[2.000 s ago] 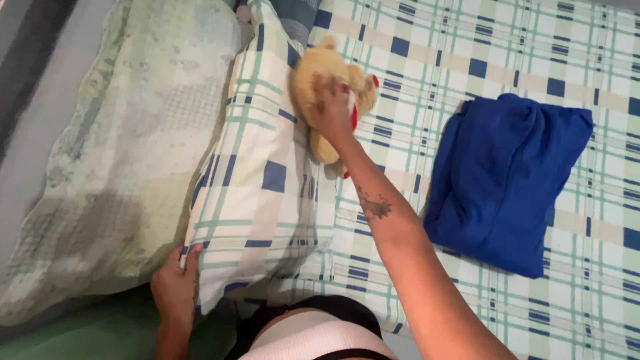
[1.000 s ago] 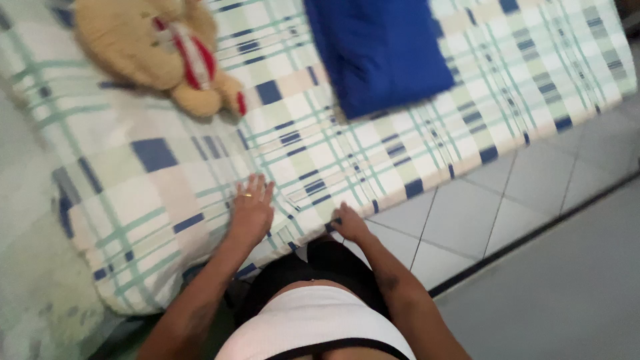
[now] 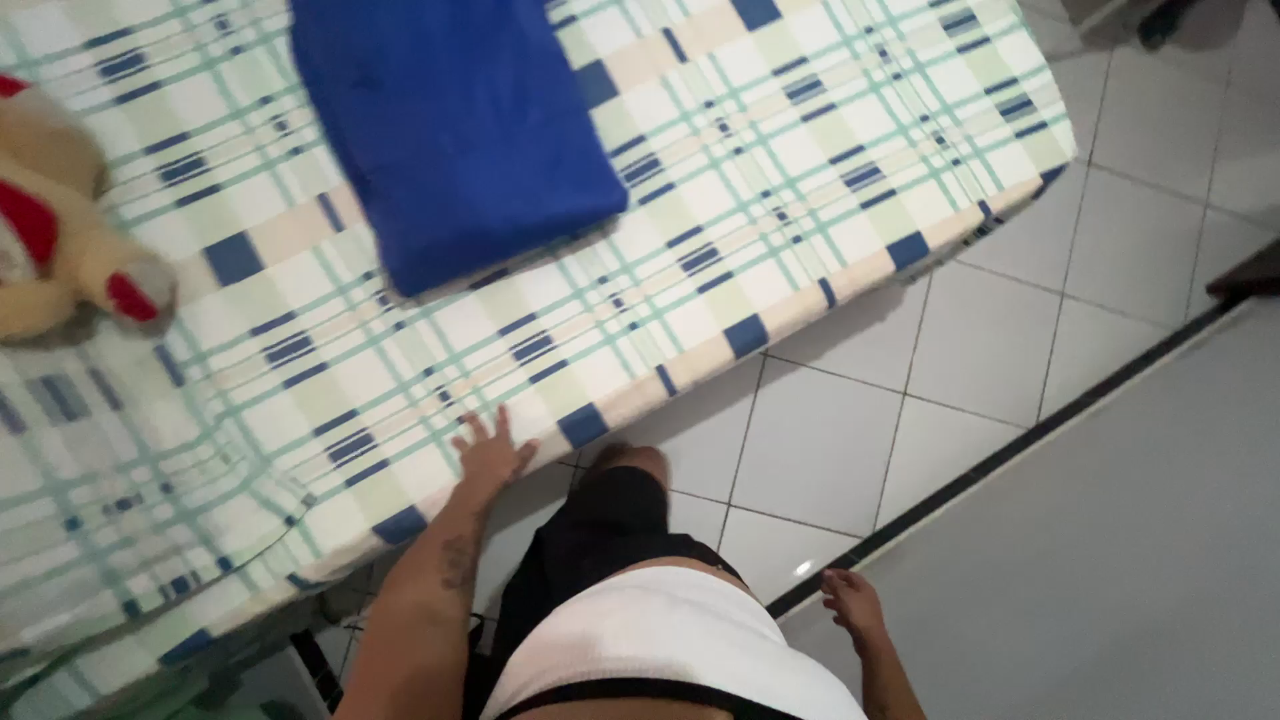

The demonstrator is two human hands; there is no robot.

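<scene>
My left hand [image 3: 490, 452] rests with spread fingers on the edge of a mattress covered by a plaid fitted sheet [image 3: 700, 200]. It holds nothing. Off to the right of my body, beside the grey wall, my right hand [image 3: 853, 602] hangs free with its fingers loosely bent and nothing seen in it. A folded blue cloth [image 3: 470, 140], perhaps a blanket, lies flat on the sheet ahead of my left hand. At the left edge of the view a tan teddy bear [image 3: 85, 255] with red parts lies on the bed, partly cut off.
White floor tiles [image 3: 830, 440] run between the bed and a grey wall [image 3: 1100, 530] with a dark strip at its foot. A dark object [image 3: 1160, 22] stands on the floor at the top right. Green fabric [image 3: 150, 685] shows at the bottom left.
The view has swung far toward the right along the bed. My right hand, on the teddy bear two seconds ago, has let it go. It has since left the bed's edge.
</scene>
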